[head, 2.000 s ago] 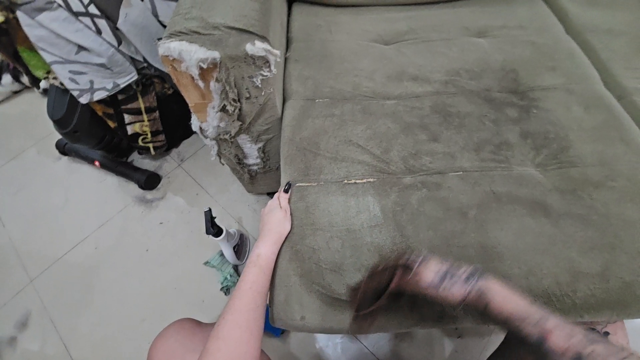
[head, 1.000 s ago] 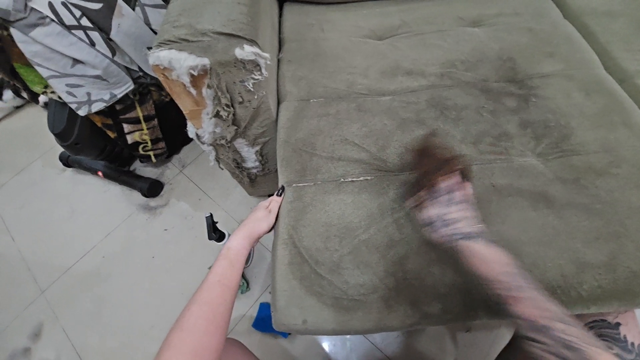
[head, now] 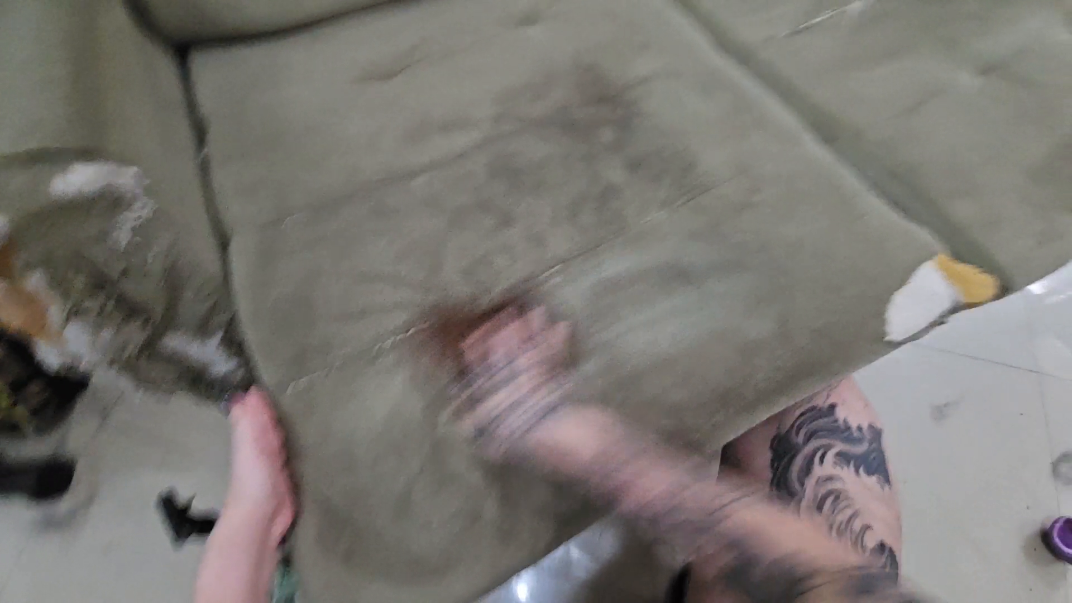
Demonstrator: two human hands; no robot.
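Observation:
My right hand (head: 519,360), blurred by motion, is closed on a brown brush (head: 461,327) and presses it on the olive fabric sofa cushion (head: 385,469), near a worn seam. The brush is too blurred to show its bristles. Dark stains (head: 578,159) mark the cushion farther back. My left hand (head: 260,452) rests against the cushion's left side edge, below the torn sofa arm; its fingers are partly hidden, and I see nothing held in it.
The torn sofa arm (head: 159,276) shows white stuffing at the left. A black spray bottle head (head: 184,515) stands over the tiled floor. White and yellow foam (head: 938,293) shows at the cushion's front right corner. A purple round object (head: 1059,538) lies on the floor at the far right.
The view has turned and come closer to the cushion. My right hand has moved about over the cushion with the brush in it. My left hand has stayed at the side edge.

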